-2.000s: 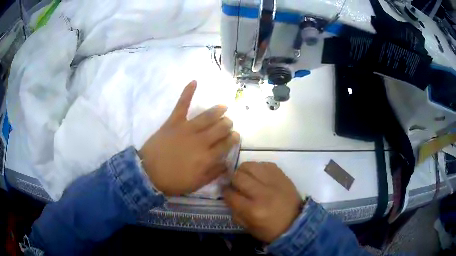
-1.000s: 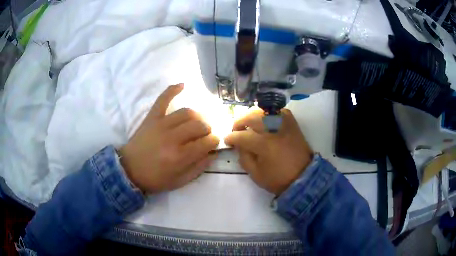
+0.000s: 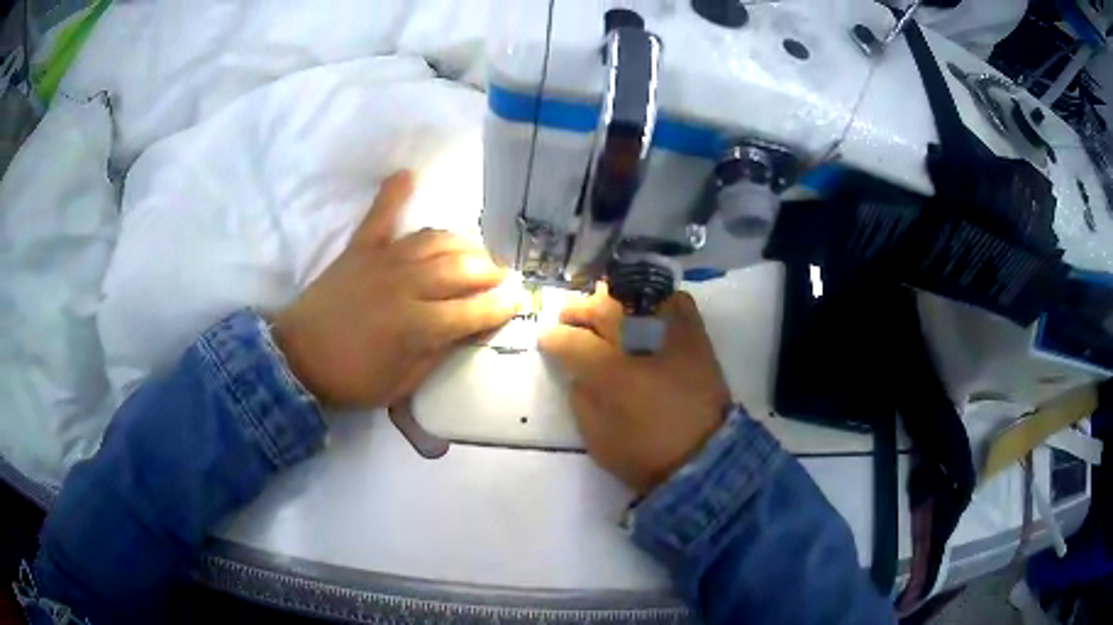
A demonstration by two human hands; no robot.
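A white padded garment panel (image 3: 256, 183) lies puffed over the left of the table and runs to the needle area. The presser foot and needle (image 3: 543, 263) sit under the bright lamp of the white sewing machine head (image 3: 732, 92). My left hand (image 3: 397, 305) lies on the panel left of the foot, thumb spread, fingertips on the fabric edge. My right hand (image 3: 647, 391) is just right of the foot, partly behind a round knob, fingertips at the fabric. Glare and fingers hide the exact edge and any grip.
A black smartphone (image 3: 836, 354) lies right of my right hand. Black labels (image 3: 940, 244) drape over the machine and dark tapes (image 3: 940, 488) hang beyond the phone. A ruler strip (image 3: 439, 598) runs along the front edge. A yellowish strip (image 3: 1037, 427) is at the right.
Both hands and the fabric edge have moved up from the table's front to the presser foot. The view has shifted, and a rounded slot in the table now shows below my left hand.
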